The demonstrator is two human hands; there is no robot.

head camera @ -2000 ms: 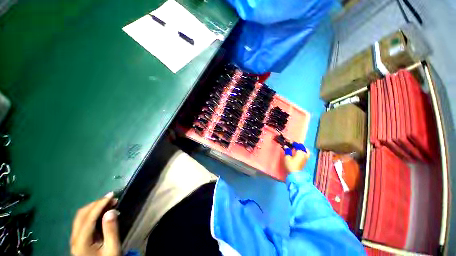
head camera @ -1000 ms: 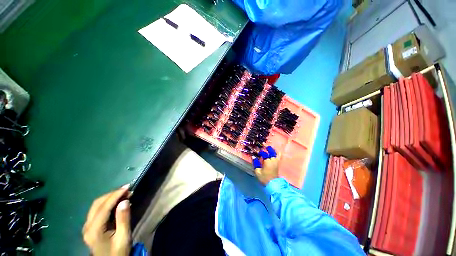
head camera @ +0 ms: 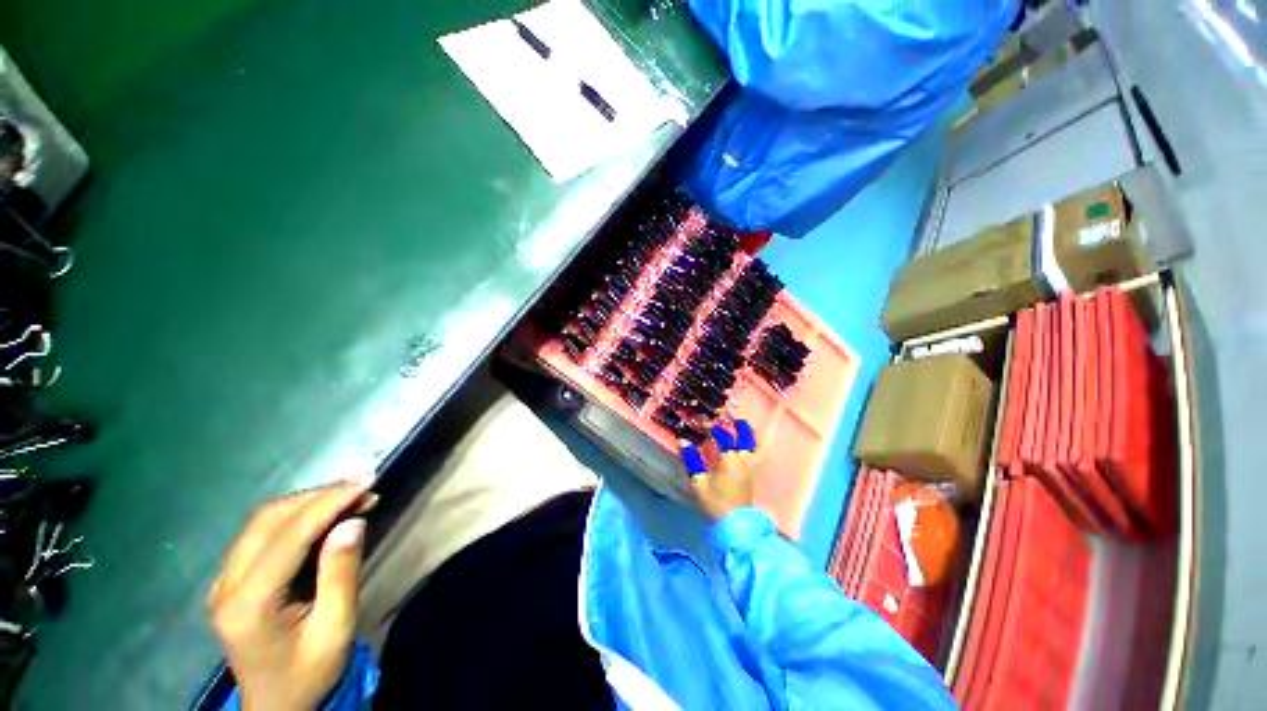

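The red-orange tray (head camera: 798, 479) sits low at the right of the bench edge, with rows of black clipped parts (head camera: 674, 313) and a short block of them (head camera: 780, 357) in another compartment. My right hand (head camera: 724, 472), with blue wraps on its fingers, is at the tray's near side. Its fingertips touch the near end of a black row; I cannot tell whether they hold a part. My left hand (head camera: 295, 583) rests at the green bench's (head camera: 264, 264) edge, fingers curled with thumb and forefinger apart, and nothing shows in it.
A heap of binder clips (head camera: 35, 445) lies at the far left, below a white tub (head camera: 56, 146). A white sheet (head camera: 556, 90) with two dark items lies on the bench. A person in blue workwear (head camera: 862, 56) is beyond the tray. Cartons (head camera: 928, 417) and stacked red trays (head camera: 1084, 403) stand at right.
My right hand has moved left from the tray's open compartment to the near end of the filled rows. The dark piece seen at its fingertips earlier is no longer distinct. The view has shifted.
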